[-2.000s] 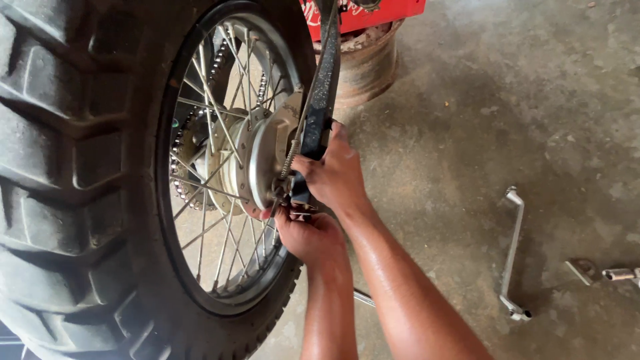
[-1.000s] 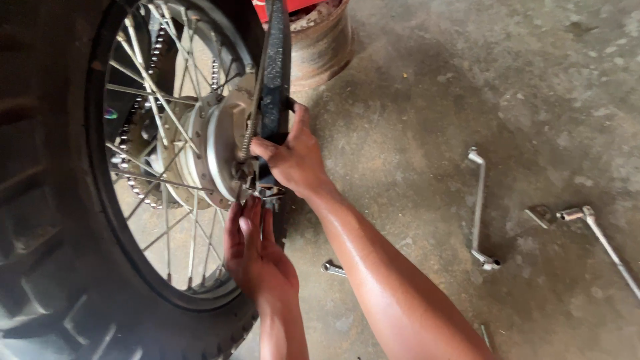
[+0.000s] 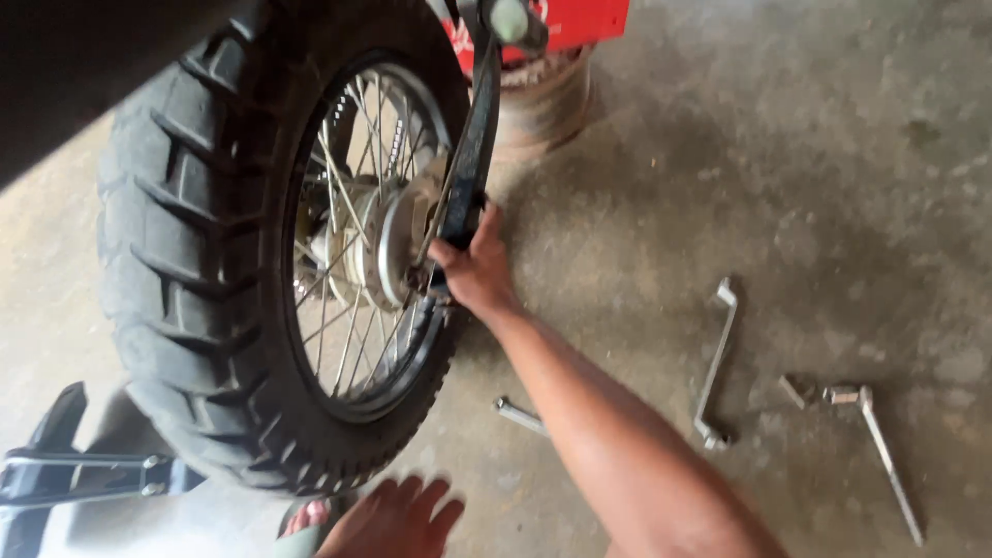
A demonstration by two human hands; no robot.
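A motorcycle's spoked wheel with a knobby tyre (image 3: 194,294) fills the left half of the view. Its metal hub (image 3: 395,240) sits beside a black swingarm (image 3: 473,147), along which a thin brake rod runs. My right hand (image 3: 480,267) grips the swingarm near its lower end, thumb on the wheel side; the far fingers are hidden. My left hand (image 3: 399,519) is at the bottom edge below the tyre, away from the hub, slightly blurred, fingers spread and nothing seen in it.
On the concrete floor to the right lie an offset wrench (image 3: 717,360) and a socket handle (image 3: 891,465). Another wrench (image 3: 521,415) lies partly behind my right forearm. A red crate (image 3: 573,31) rests on a rusty wheel rim (image 3: 542,108). A foot in a sandal (image 3: 302,531) shows below.
My left hand has come away from the axle end of the swingarm and moved down past the tyre. My right hand keeps its place on the swingarm. The view has shifted.
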